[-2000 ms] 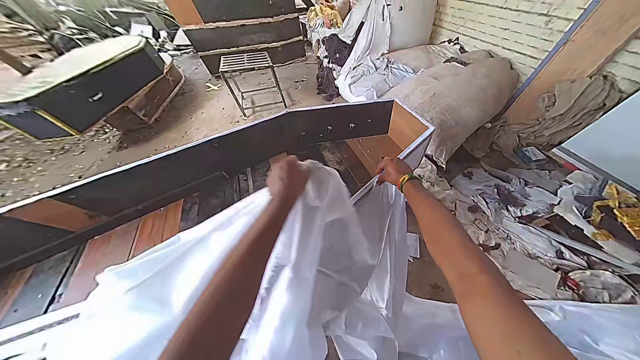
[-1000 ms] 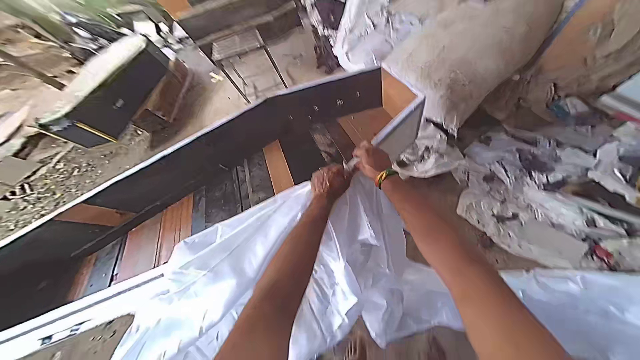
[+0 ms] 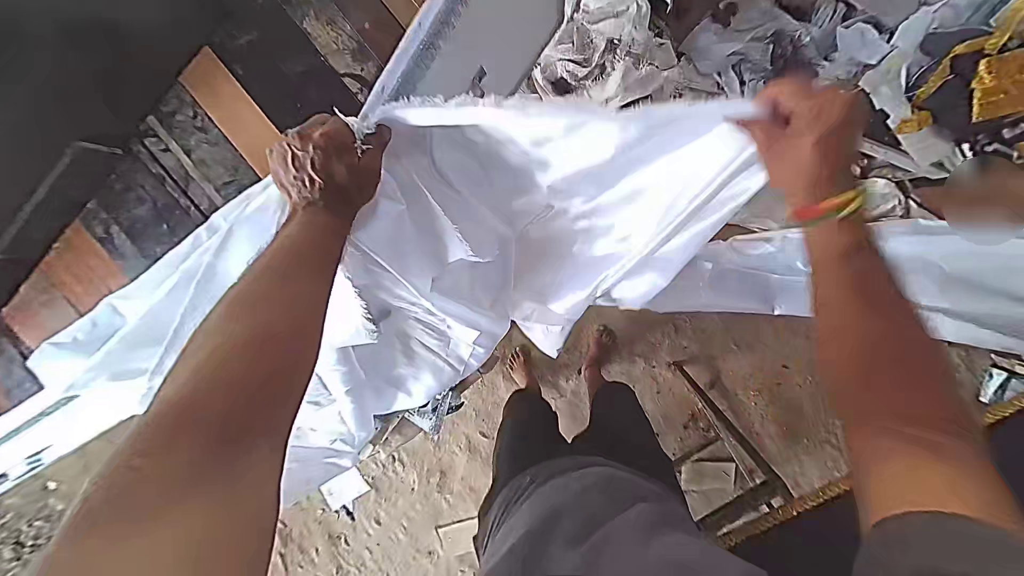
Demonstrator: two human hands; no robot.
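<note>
White cloth (image 3: pixel 512 208) with a frayed edge is stretched between my two hands and hangs in folds below them. My left hand (image 3: pixel 328 164) grips it at the rim of a long wooden box (image 3: pixel 416 56), whose inside is dark with bare plank pieces. Out to the right, my right hand (image 3: pixel 808 136), somewhat blurred and with a coloured band at the wrist, is closed on the other end of the frayed edge. The cloth also drapes along the near side of the box at the left.
Scraps of fabric and plastic (image 3: pixel 800 48) lie heaped at the upper right. Another length of white material (image 3: pixel 944 272) runs off to the right. My bare feet stand on a dirt floor (image 3: pixel 424 496), near a wooden frame (image 3: pixel 736 456) at the lower right.
My hands, close together at the box rim a second ago, are now wide apart, the right one having moved right with the cloth's edge. The view has tilted down.
</note>
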